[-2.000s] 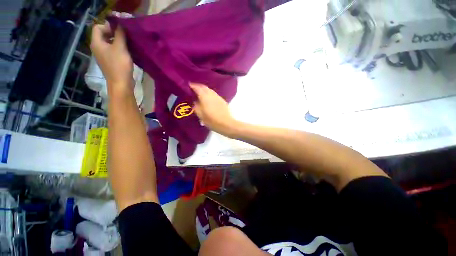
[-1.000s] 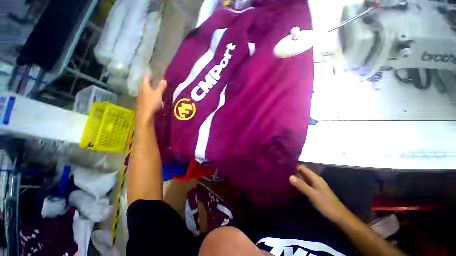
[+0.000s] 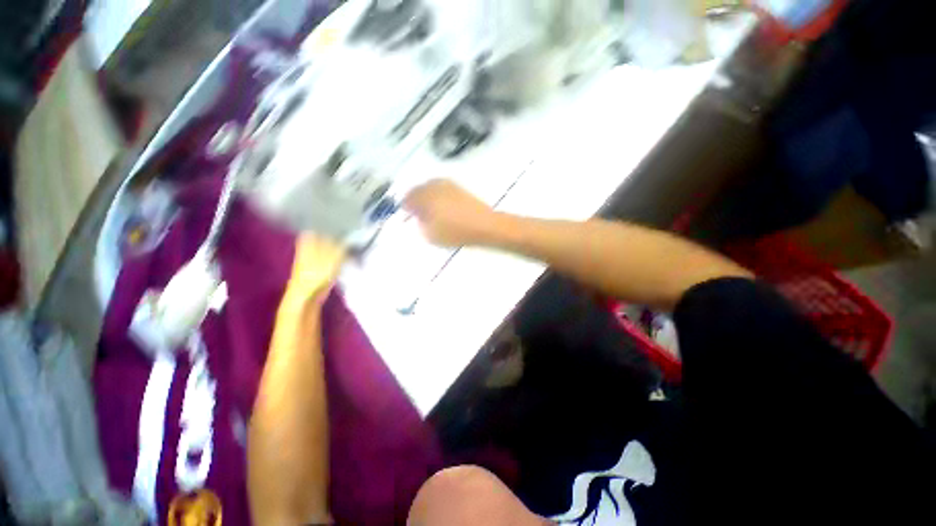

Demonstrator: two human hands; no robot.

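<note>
The maroon garment [image 3: 364, 411] with white stripes and an orange-yellow crest lies over the left part of the white table and hangs towards my lap. My left hand [image 3: 320, 257] is on the garment's upper edge beside the sewing machine head [image 3: 328, 200]; its fingers are blurred and I cannot tell whether they grip the cloth. My right hand [image 3: 443, 211] is at the machine's needle end, fingers curled and blurred; what it holds, if anything, is hidden. The lamp head [image 3: 188, 298] is above the garment on the left.
A red basket [image 3: 821, 298] stands to the right of my lap, below the table [image 3: 482, 298]. Pale cloth or bags [image 3: 46, 411] are at the far left. A dark-clothed shape is at the upper right.
The view has swung right and tilted. My hands, earlier apart on either side of the spread garment, are now close together at the machine. The garment now lies at the left.
</note>
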